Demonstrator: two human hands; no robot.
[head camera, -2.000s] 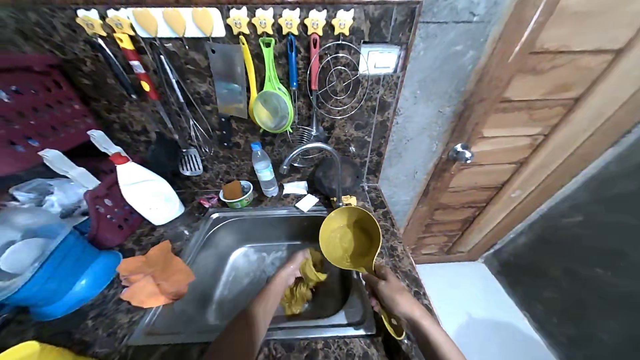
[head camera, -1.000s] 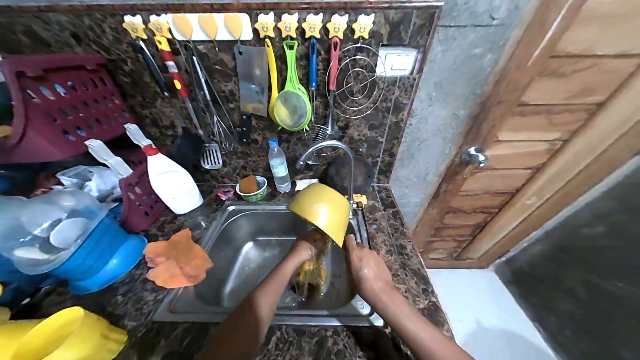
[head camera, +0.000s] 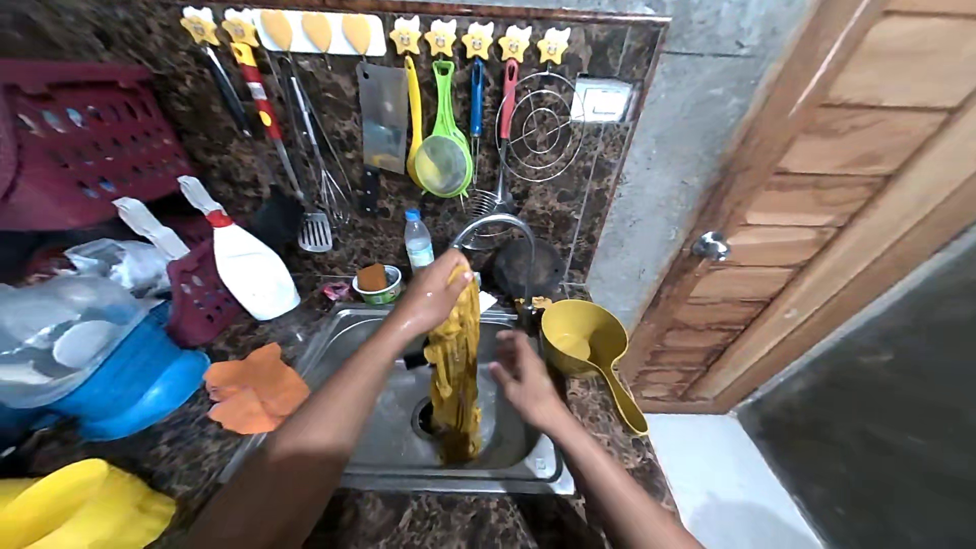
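Note:
My left hand (head camera: 436, 293) grips the top of a wet yellow cloth (head camera: 456, 374), which hangs down into the stainless steel sink (head camera: 366, 442). Near the cloth's right side, my right hand (head camera: 526, 377) is raised over the basin with fingers apart and nothing in it. A yellow dipper (head camera: 583, 335) rests at the sink's right edge, its handle pointing toward the lower right. Behind my hands the curved metal faucet (head camera: 503, 219) arches over the sink. The dark round drain (head camera: 424, 418) shows just left of the cloth.
An orange cloth (head camera: 258, 389) lies left of the sink. Behind the sink stand a plastic bottle (head camera: 418, 240) and a small tub (head camera: 377, 284) with a sponge. A blue basin (head camera: 145, 381) and a white spray bottle (head camera: 252, 263) are at left. Utensils hang on the wall; a wooden door (head camera: 823, 206) is at right.
My right hand has let go of the dipper, which was tilted over the sink and now rests at its right edge. My left hand has lifted the yellow cloth from low in the basin.

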